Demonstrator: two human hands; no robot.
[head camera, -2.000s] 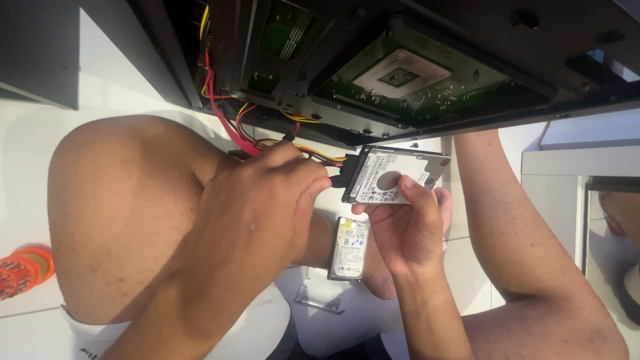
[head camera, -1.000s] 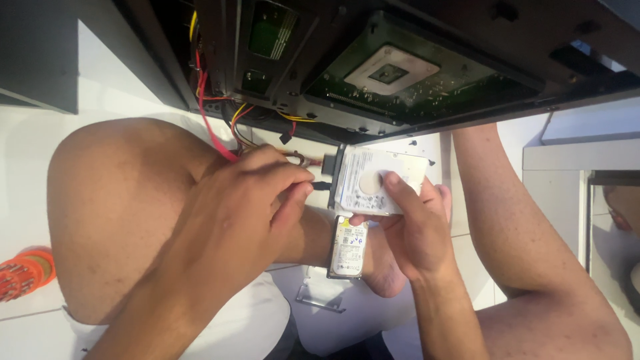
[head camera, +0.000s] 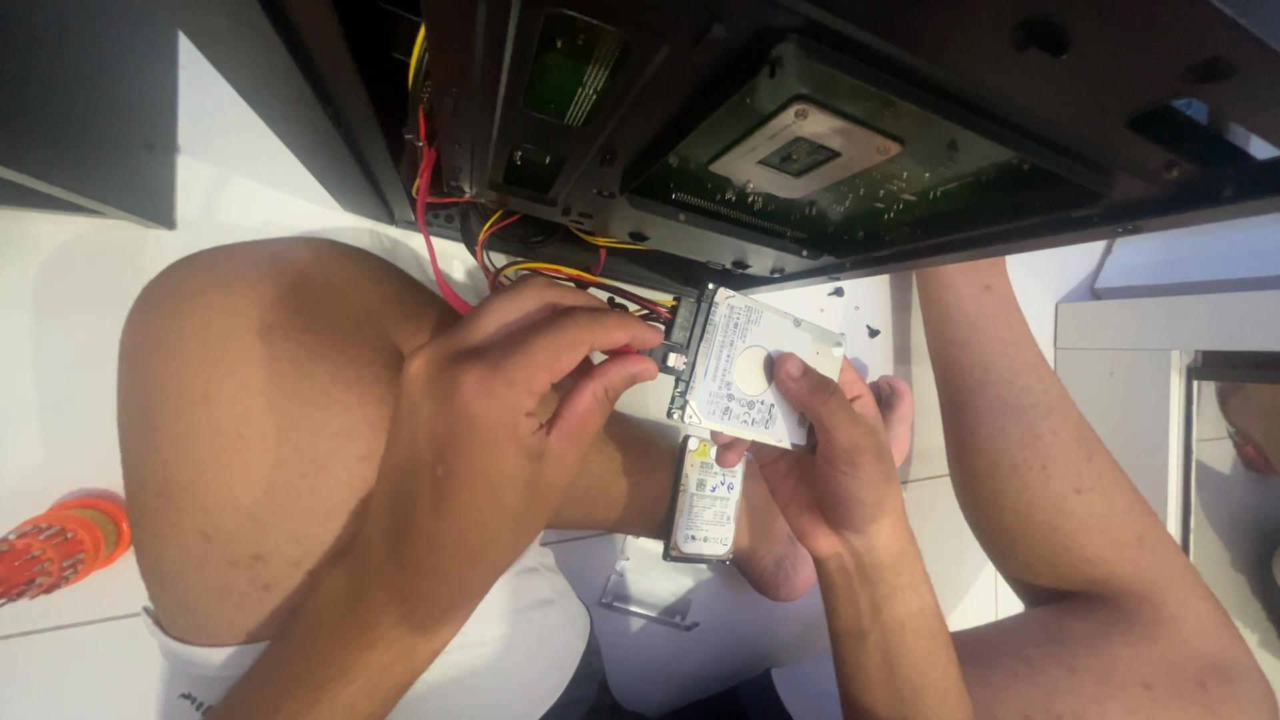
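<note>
My right hand (head camera: 830, 450) holds a 2.5-inch hard drive (head camera: 725, 400) by its far end, thumb on the labelled face. A black SATA power connector (head camera: 684, 325) with red, yellow and black wires sits at the drive's left edge. Beside it, my left hand (head camera: 540, 400) pinches a SATA data cable's plug (head camera: 668, 357) at the same edge; whether it is fully seated I cannot tell. A second hard drive (head camera: 708, 510), labelled and marked in blue ink, lies below the held drive, near my foot.
Overhead stands an open black computer case (head camera: 960, 240) with the motherboard's back (head camera: 900, 200) showing. Small black screws (head camera: 873, 331) lie on the white floor. A metal bracket (head camera: 645, 600) lies below the second drive. An orange bit holder (head camera: 60, 545) is at far left, a white cabinet (head camera: 1115, 400) at right.
The held drive has tilted between frames. The power connector is at its edge throughout, while my left hand has brought the data plug up against the edge beside it.
</note>
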